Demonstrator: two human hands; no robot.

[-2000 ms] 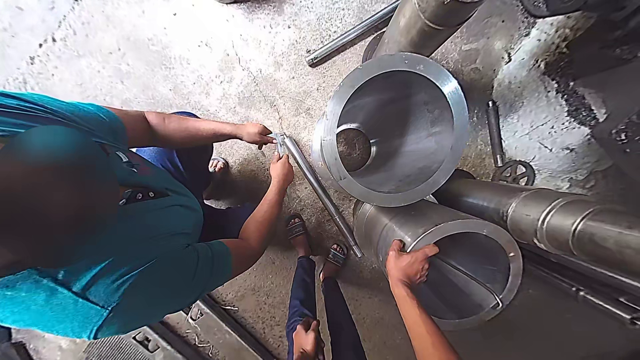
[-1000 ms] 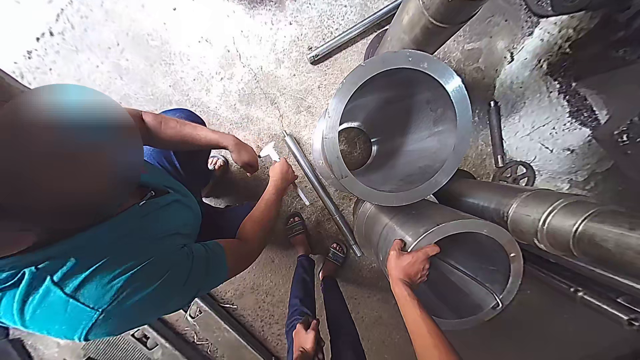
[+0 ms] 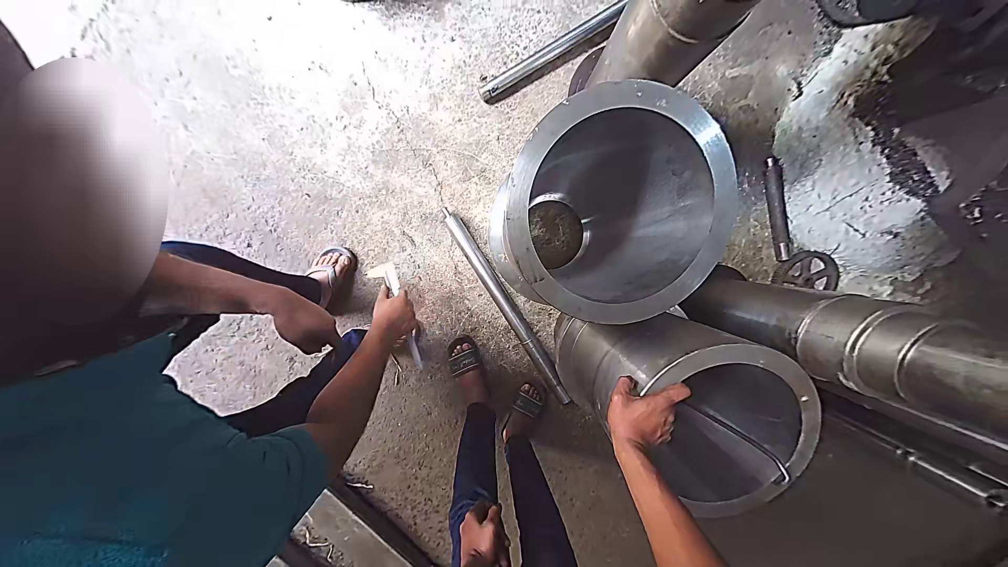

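Observation:
My right hand (image 3: 646, 413) rests on the rim of a flanged metal cylinder (image 3: 709, 358), fingers curled over its edge. A thin bent metal rod (image 3: 740, 435) runs from beside that hand across the cylinder's mouth; whether my fingers also hold it is unclear. My left hand (image 3: 484, 535) is low in the view, in front of my leg, its fingers curled; what is inside them is hidden. A co-worker's hand (image 3: 394, 315) holds a caliper (image 3: 391, 279) near a long steel shaft (image 3: 504, 307) lying on the floor.
A larger flanged cone-like metal vessel (image 3: 622, 94) stands beyond the cylinder. Ribbed metal pipes (image 3: 874, 331) lie at the right, and a handwheel (image 3: 811, 270) is behind them. Another steel bar (image 3: 551, 51) lies at the top. The co-worker (image 3: 157, 472) is close on the left.
The co-worker's hands have come away from the shaft's end, and the caliper is now in one hand, with the other drawn apart. My hands have stayed in place.

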